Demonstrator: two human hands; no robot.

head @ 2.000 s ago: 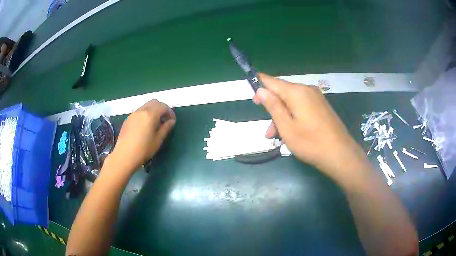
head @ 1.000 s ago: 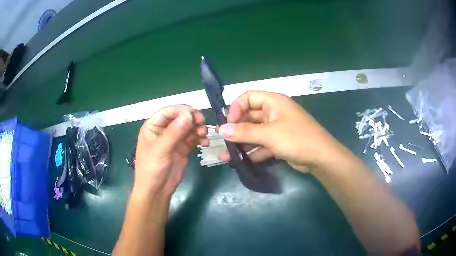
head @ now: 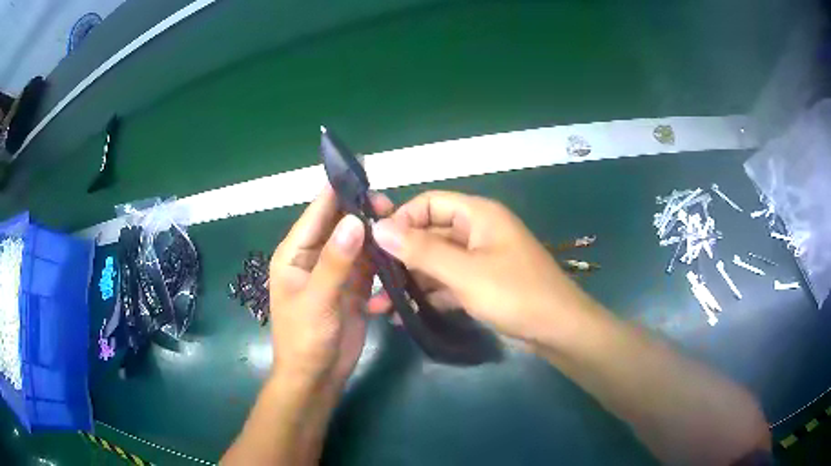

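A black tapered housing [head: 424, 332] is held at the centre, its pointed nose with a small light tip up and to the left, its wide curved tail down to the right. My left hand [head: 319, 282] grips it near the nose, thumb on its side. My right hand [head: 474, 259] also grips it, thumb and fingers at its middle. Whether a small part is between the fingertips is hidden. Small black parts [head: 251, 288] lie in a heap left of my left hand. The stack of white strips is mostly hidden behind my hands.
A blue bin [head: 56, 328] is far left, beside a clear bag of black parts [head: 173, 273]. Small white parts [head: 690, 227] lie right, near a cloudy bag [head: 797, 196]. Brown-and-white pieces [head: 579, 255] show behind my right forearm. Another housing [head: 107, 155] lies on the belt beyond the rail [head: 492, 150].
The housing has come down and left from over the rail. My left hand has moved right and now holds it with my right hand. The black heap and brown-and-white pieces are now uncovered.
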